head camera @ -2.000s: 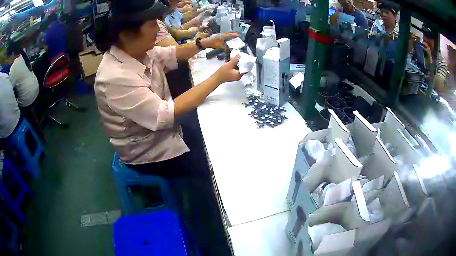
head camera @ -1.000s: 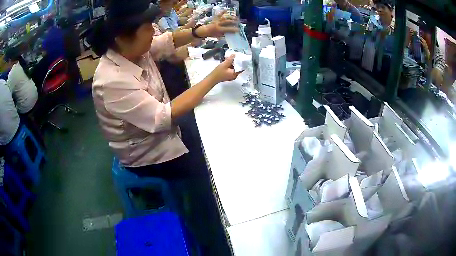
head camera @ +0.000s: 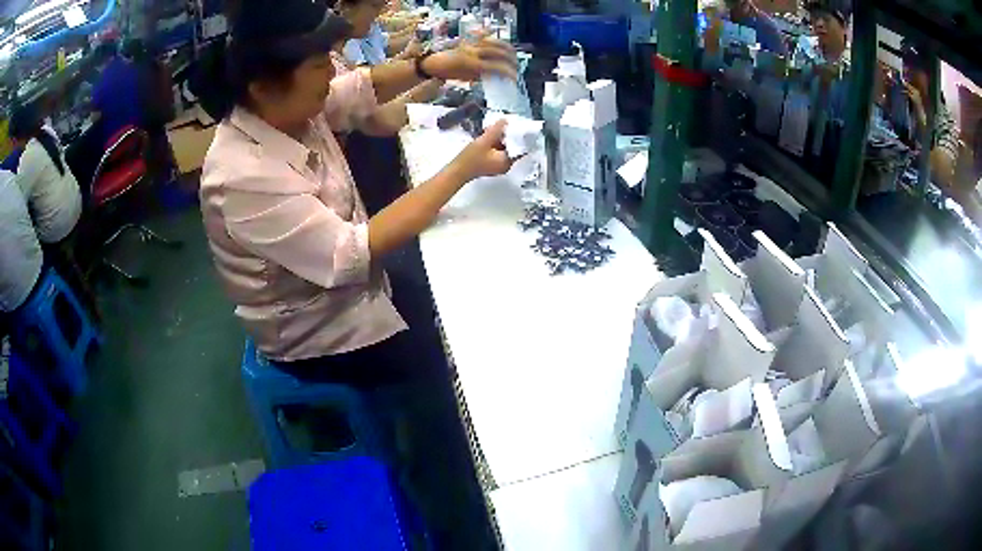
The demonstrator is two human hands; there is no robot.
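Neither of my hands is in view. Open white retail boxes stand in rows at the lower right, nearest me, with their top flaps up and whitish wrapped contents inside. Dark fan pictures show on their left sides. Beyond them a loose pile of small dark and metallic parts lies on the white bench. Upright white cartons stand just behind the pile.
A person in a pink shirt sits at the bench's left side, holding a pale box. A blue stool is at the lower left. A green post and dark round parts are behind the bench.
The neighbour's far hand has risen from the earliest frame and now holds the pale box upright above the other hand. The view has shifted slightly. The open boxes and parts pile stay in place.
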